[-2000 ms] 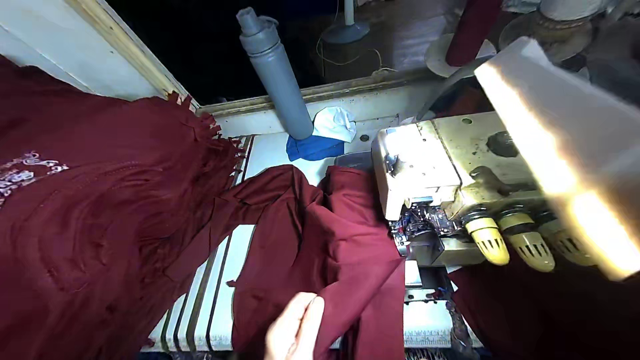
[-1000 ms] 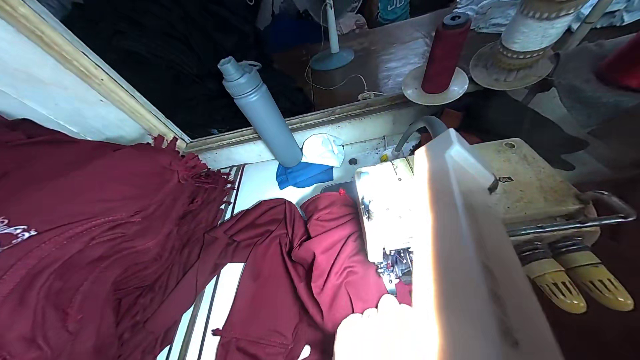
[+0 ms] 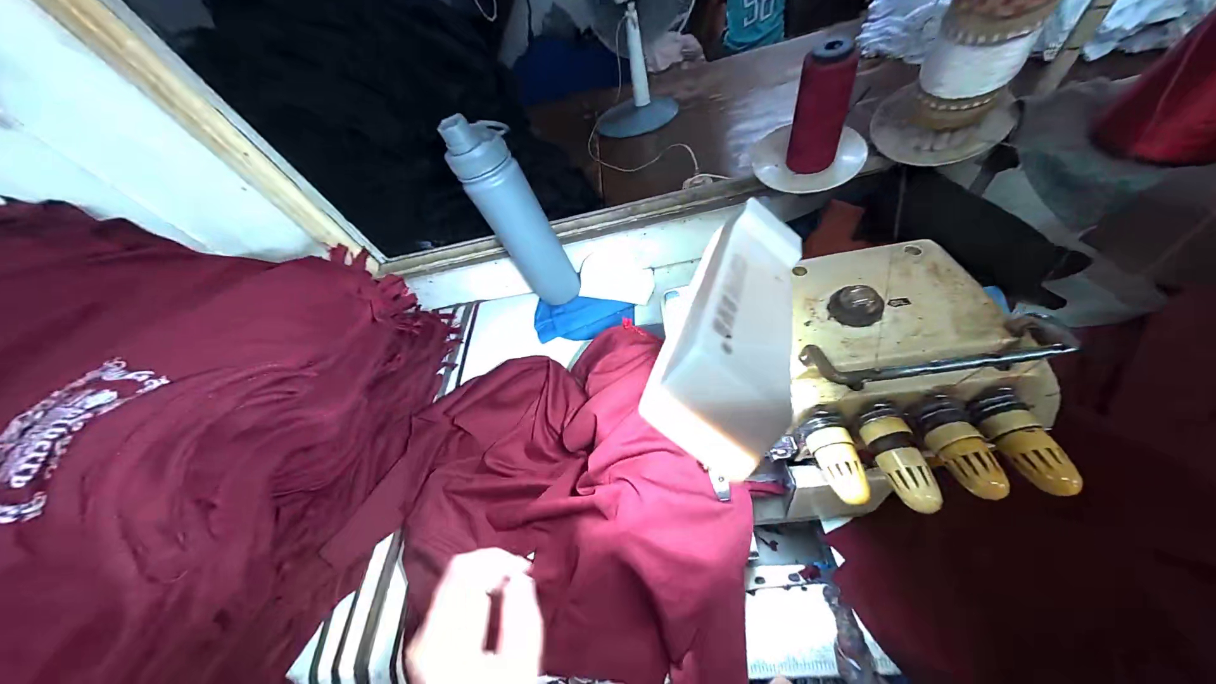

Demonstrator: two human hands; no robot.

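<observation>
My left hand (image 3: 480,617), blurred, is at the bottom left of centre over maroon cloth (image 3: 532,475), with its fingers curled; whether it grips the cloth is unclear. Only a fingertip, probably of my right hand (image 3: 779,679), shows at the bottom edge. The bunched cloth reaches an overlock sewing machine (image 3: 912,313) with several yellow tension knobs (image 3: 836,465). A white housing (image 3: 727,351), glowing at its lower edge, hides the needle area and the cloth there.
A large maroon garment pile (image 3: 190,427) with pale print fills the left. Behind the cloth stand a grey bottle (image 3: 522,218) and a blue cloth (image 3: 579,318). A maroon thread cone (image 3: 822,114) stands on a white disc, beside a stacked spool (image 3: 964,66). A fan (image 3: 638,104) is farther back.
A hand seen beside the machine's needle area one second ago has left that spot. My left hand now shows more fully at the bottom. The white housing stands differently against the machine.
</observation>
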